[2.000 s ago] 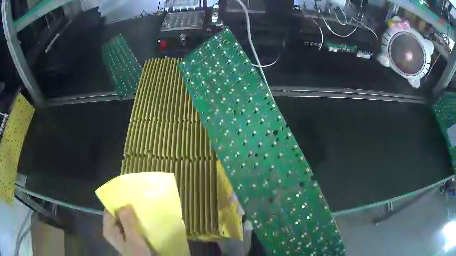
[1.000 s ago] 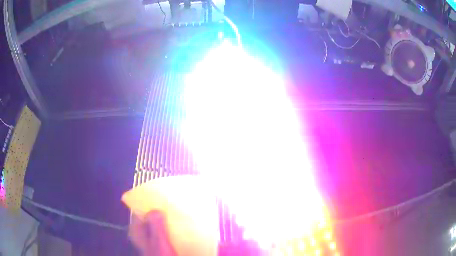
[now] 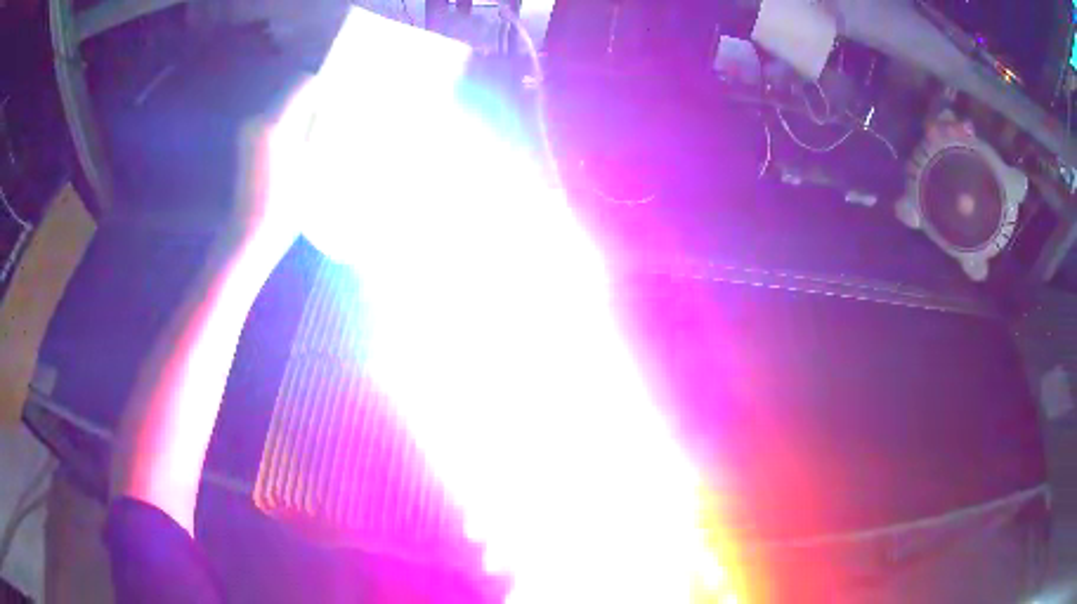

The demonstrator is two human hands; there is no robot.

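The long LED board (image 3: 508, 319) is lit and shows as a white glare with pink, blue and orange edges. It slants from upper left to bottom centre, over the ribbed board stack (image 3: 343, 425). My left arm reaches up from the lower left. My left hand (image 3: 309, 148), nearly washed out, is at the board's far end, on the sheet (image 3: 396, 53), which looks white and lies over or just above that end. The fingers cannot be made out. My right hand does not show; the board's near end is lost in glare.
A small round fan (image 3: 966, 201) stands at the rear right. A thin cable (image 3: 540, 106) hangs from the rear near the board's far end. Loose wires (image 3: 815, 130) lie at the rear. A yellow dotted panel (image 3: 41, 295) stands at the left edge.
My left hand has moved with the sheet from the near end up to the board's far end. The board was unlit green two seconds ago and is now glaring. The view has shifted slightly.
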